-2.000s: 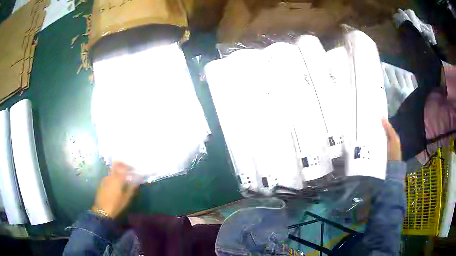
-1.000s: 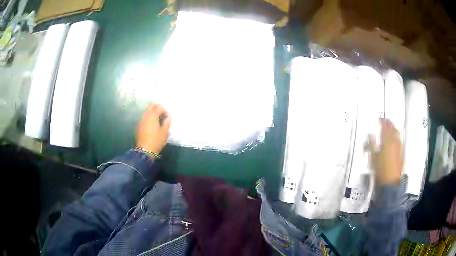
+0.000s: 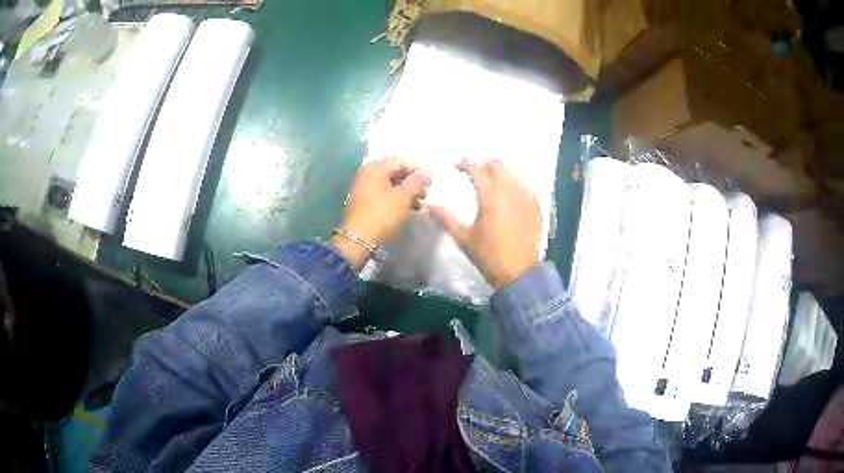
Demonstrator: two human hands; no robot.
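The stack of poly bags [image 3: 481,102] lies flat and glaring white on the dark-green bench in front of me. My left hand [image 3: 381,205] is over the left side of the stack, fingers curled, with a bracelet at the wrist. My right hand [image 3: 500,217] is over the right side, thumb and fingers apart, facing the left hand. I cannot tell whether the left fingers pinch any film. Two unbagged units [image 3: 190,139] lie side by side at the left, smooth and without film.
Bagged units [image 3: 648,277] lie in a row at the right. The brown kraft wrapper [image 3: 518,32] is at the far end of the bag stack, with cardboard boxes [image 3: 685,92] behind the row. A pale grey panel [image 3: 46,139] with clutter is at far left.
My right hand has left the bagged row and come over the bag stack. My left hand has moved from the stack's left edge onto it. The view has turned left.
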